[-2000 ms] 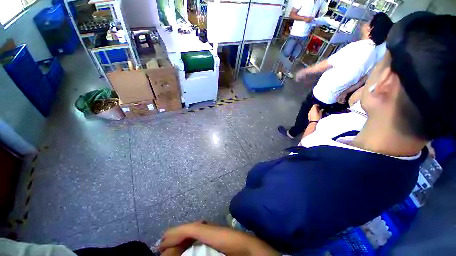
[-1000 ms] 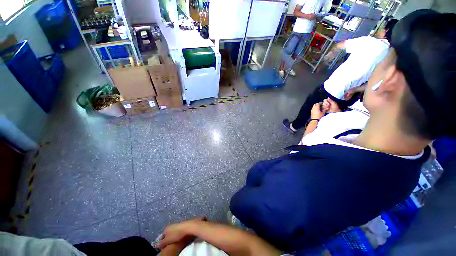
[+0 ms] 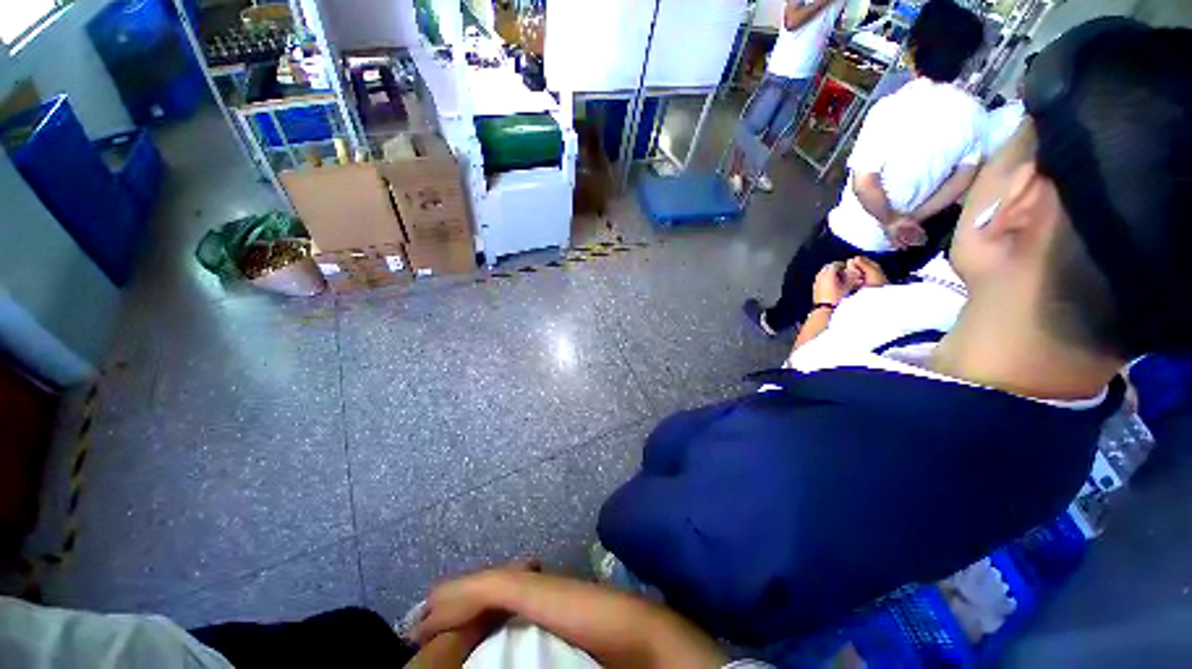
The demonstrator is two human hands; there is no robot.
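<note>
My right hand (image 3: 458,604) is at the bottom edge, at the end of a bare forearm that comes in from the right. It lies over a second piece of bare skin, seemingly my left hand or forearm (image 3: 442,648), which is mostly covered and cut off by the edge. The fingers are small and blurred, and no object shows in them. A bit of white shirt (image 3: 529,648) shows just below the forearm.
A person in dark blue (image 3: 837,510) stands close on the right. A person in white (image 3: 902,163) stands beyond. Cardboard cartons (image 3: 343,216), a green-topped white conveyor (image 3: 526,216), a green sack (image 3: 242,248) and a blue platform (image 3: 689,200) stand ahead. Blue crates (image 3: 72,183) are left.
The person in white has drawn in a stretched arm, turned away and now has hands together behind the back. The person at the back has raised a forearm. My hands have barely moved.
</note>
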